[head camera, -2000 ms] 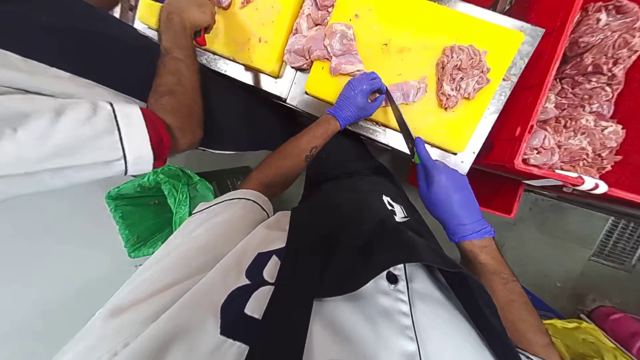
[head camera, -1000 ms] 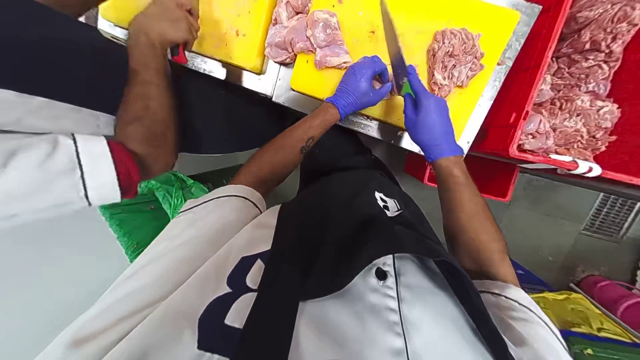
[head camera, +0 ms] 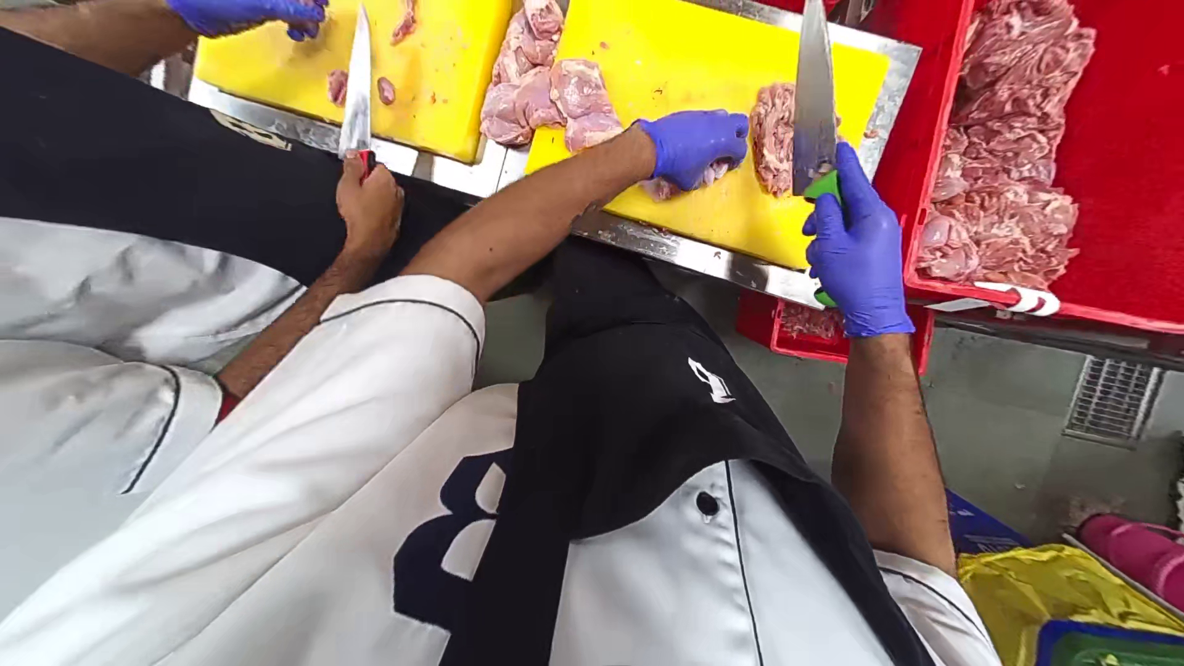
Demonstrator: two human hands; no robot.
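Note:
My left hand, in a purple glove, is closed around a small piece of raw meat at the near part of the yellow cutting board. In my right hand, also gloved, is the green handle of a knife; its broad blade points away from me over the board's right side. Between the hands lies a heap of sliced raw meat. Larger raw meat pieces rest at the board's left edge and spill past it.
On the left a co-worker's bare hand holds a knife over another yellow board; their gloved hand is beyond. A red crate with piled raw meat stands right. Below the table edge sits a smaller red container.
My right hand has lifted the knife from beside my left hand, turning its blade away from me. My left hand has moved right, close to the sliced heap. The co-worker's knife has come into view.

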